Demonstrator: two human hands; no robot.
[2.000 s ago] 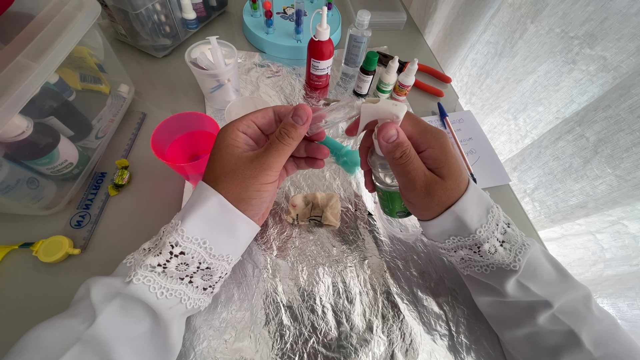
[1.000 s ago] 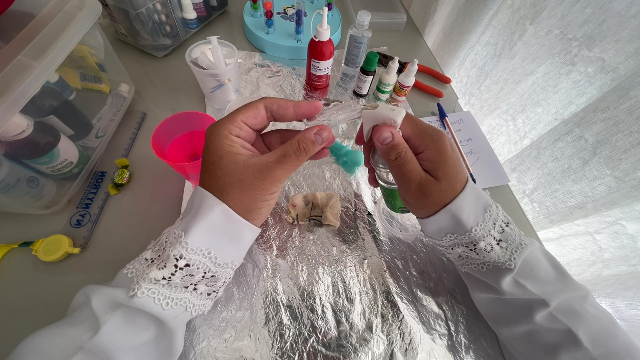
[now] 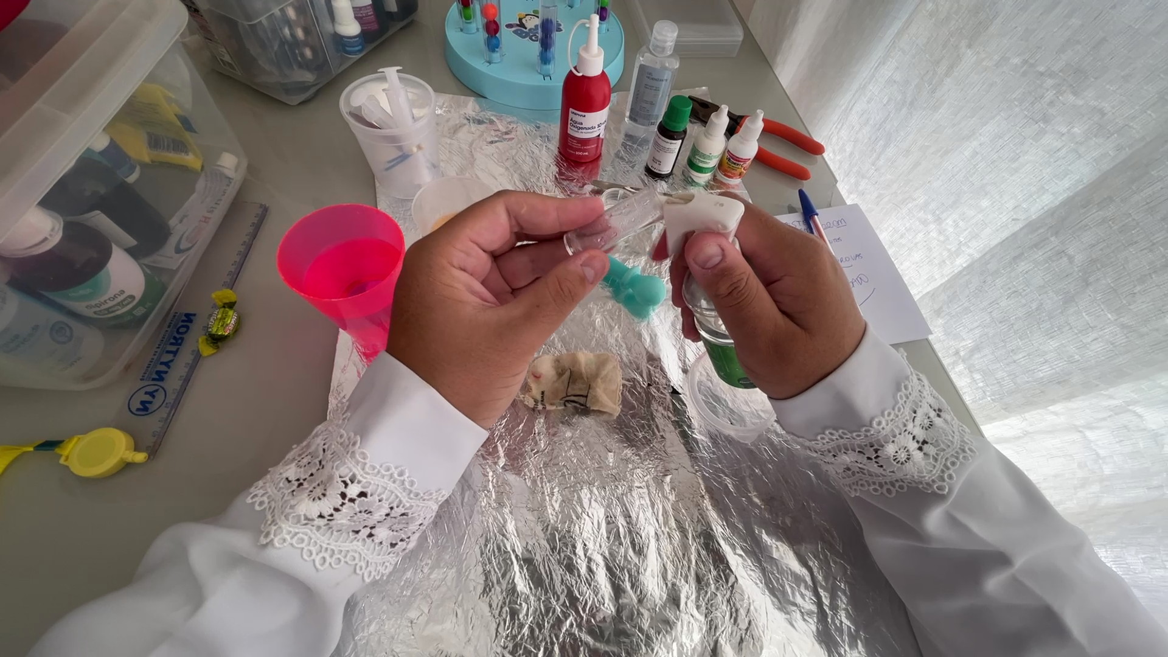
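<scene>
My left hand grips a clear plastic tube between thumb and fingers, tilted up to the right. My right hand holds a clear spray bottle with a white trigger head and green at its base; the tube's far end is at this head, though whether they touch I cannot tell. A turquoise object shows just beyond my left fingertips; what supports it is hidden. Beneath, a crumpled beige cloth-like piece lies on aluminium foil. A round clear lid or dish is below my right hand.
A pink cup and a plastic cup with a syringe stand left. Behind are a red bottle, several small bottles and orange-handled pliers. A storage box, ruler, pen and paper flank the foil.
My left hand has turned and its fingers have shifted along the clear tube, showing more of it. My right hand keeps its hold on the spray bottle.
</scene>
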